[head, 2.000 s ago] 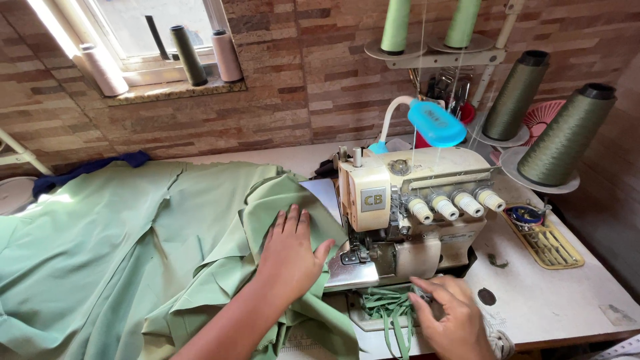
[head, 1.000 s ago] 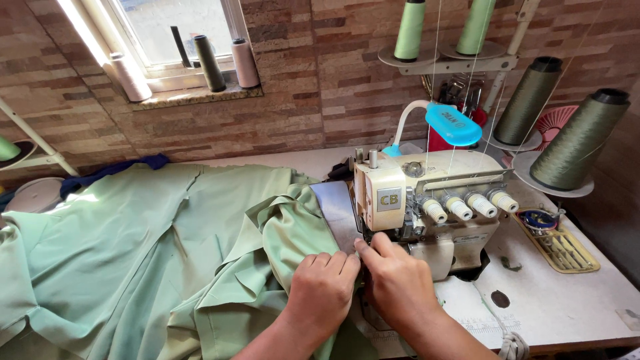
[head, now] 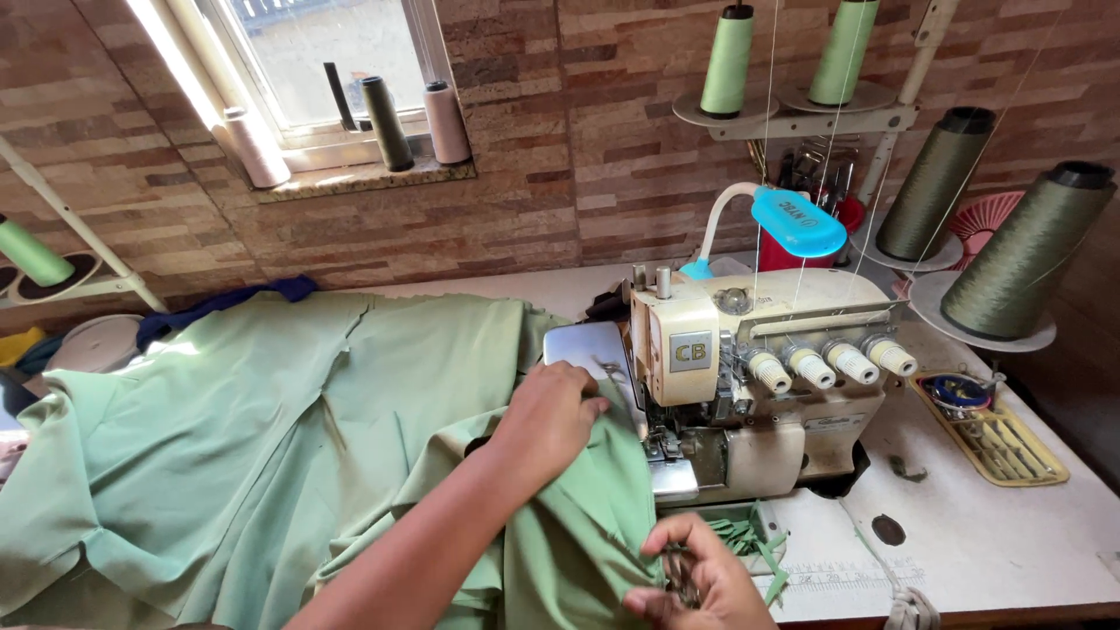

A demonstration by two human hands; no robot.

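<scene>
Light green fabric [head: 254,420] lies in folds over the left and middle of the table, reaching the overlock sewing machine [head: 770,350]. My left hand [head: 551,416] rests on the fabric beside the machine's metal side plate, its fingers bent; whether it pinches the cloth cannot be told. Below the machine's presser foot [head: 667,451], at the fabric's edge, my right hand [head: 700,573] has its fingers curled around a small metal tool [head: 681,573], probably thread snips, partly hidden and blurred. Green fabric trimmings [head: 744,538] lie in a tray just right of that hand.
Dark green thread cones [head: 1006,254] stand behind the machine at right. A blue lamp [head: 801,223] bends over its top. A yellow tray [head: 997,433] of small items lies on the table at right. Several threads run down from the light green cones [head: 731,66] above.
Both hands were together at the presser foot a second ago. Since then my left hand has moved up onto the fabric, and my right hand has come down toward the front edge with the metal tool.
</scene>
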